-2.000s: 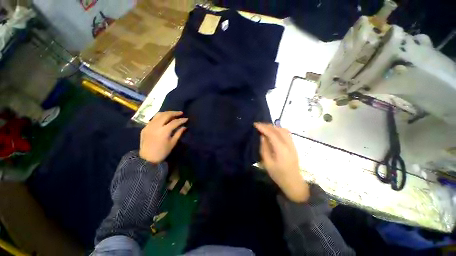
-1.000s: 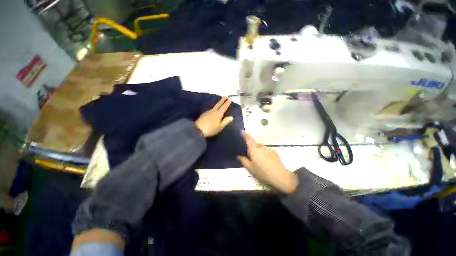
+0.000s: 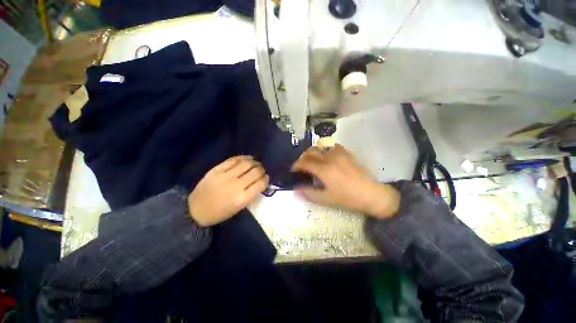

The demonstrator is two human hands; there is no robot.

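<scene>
The navy garment [image 3: 170,126] lies spread on the table left of the needle, with a tan paper tag [image 3: 77,104] and a small white label [image 3: 112,78] at its far left. Its right edge reaches the presser foot [image 3: 295,139] of the white sewing machine [image 3: 379,69]. My left hand [image 3: 228,190] lies on the cloth with bent fingers, in front and left of the foot. My right hand [image 3: 338,180], slightly blurred, pinches the garment's edge just in front of the foot.
Black-handled shears [image 3: 426,151] lie on the machine bed right of my right hand. A cream knob [image 3: 326,142] sits beside the foot. A brown side surface [image 3: 44,126] is at the left. Thread scraps [image 3: 524,202] and a thin blue tool [image 3: 532,164] are at the right.
The garment has moved from in front of me onto the table, its right edge now at the needle. Both hands have moved with it to the foot. The view is closer to the machine.
</scene>
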